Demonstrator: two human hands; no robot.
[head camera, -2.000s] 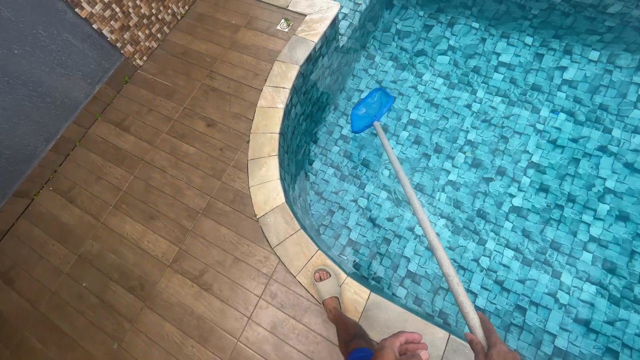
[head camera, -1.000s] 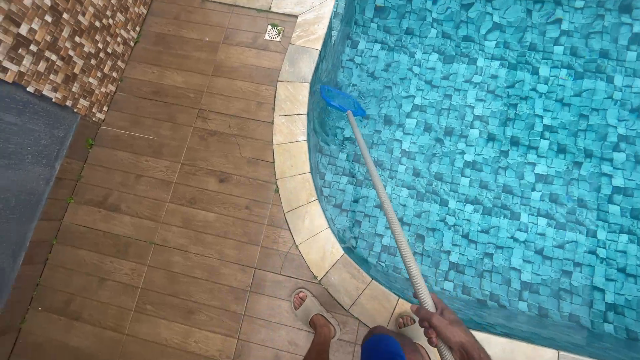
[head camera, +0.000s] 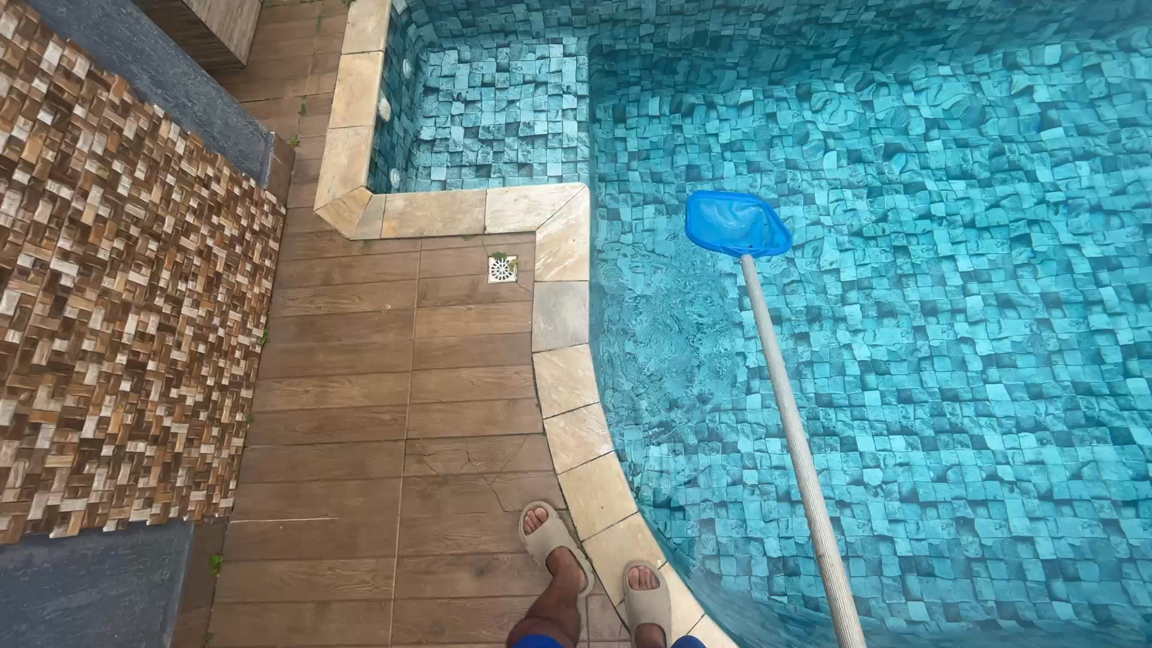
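Note:
A blue pool skimmer net (head camera: 738, 224) is over the pool water, right of the stone edge. Its long pale ribbed pole (head camera: 796, 432) runs down to the bottom edge of the view, where its near end is cut off. Neither of my hands is in the frame now, so what they hold does not show. Whether the net touches the water I cannot tell.
My feet wear beige slides, one (head camera: 551, 540) on the brown plank-look tiles, the other (head camera: 648, 598) on the curved stone coping (head camera: 589, 490). A floor drain (head camera: 503, 268) lies near the coping's corner. A mosaic-clad wall (head camera: 135, 297) stands at left.
The net has moved away from the pool's curved edge, out over the water to the right. The hand on the pole has left the view, which has shifted forward along the pool.

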